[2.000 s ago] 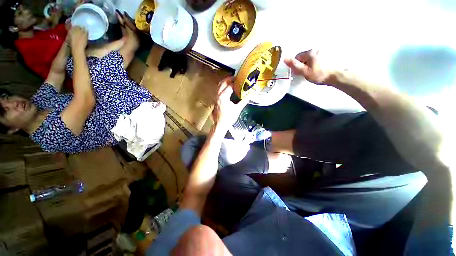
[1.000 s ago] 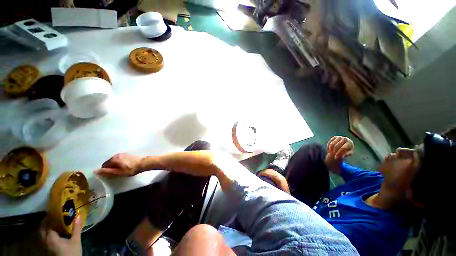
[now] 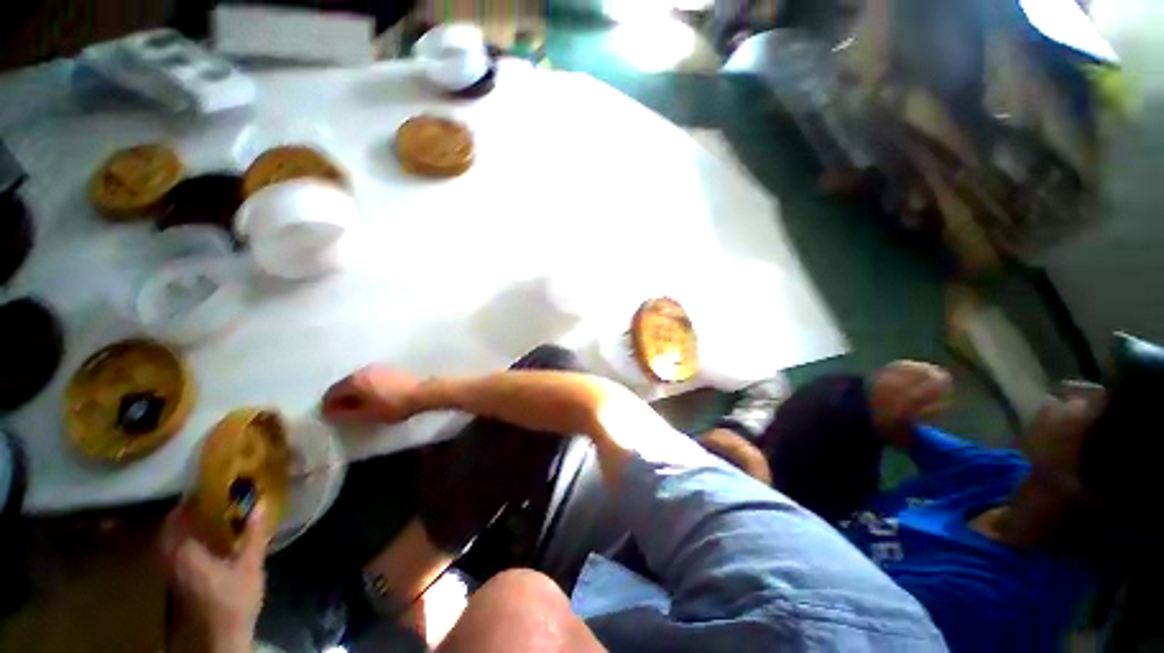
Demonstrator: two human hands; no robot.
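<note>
My left hand (image 3: 220, 580) grips a round tan housing (image 3: 243, 466) on edge at the near left table edge. A small black insert sits inside it. A translucent white bowl (image 3: 315, 482) is against its right side; what supports the bowl is unclear. My right hand (image 3: 370, 397) is at the table's near edge, right of the housing, fingers curled and blurred; whether it holds anything cannot be told. Another tan housing (image 3: 130, 401) with a black insert (image 3: 141, 411) lies open on the table to the left.
The white table (image 3: 421, 268) bears more tan housings (image 3: 434, 146), dark brown housings (image 3: 26, 351), a white bowl (image 3: 296, 227) and a long white box (image 3: 166, 70). One tan housing (image 3: 664, 339) stands by the right edge. A person in blue (image 3: 983, 549) sits at right.
The view has swung right, away from the worker in the patterned dress. The left hand still holds the housing. The thin wire seen beside it earlier no longer shows clearly.
</note>
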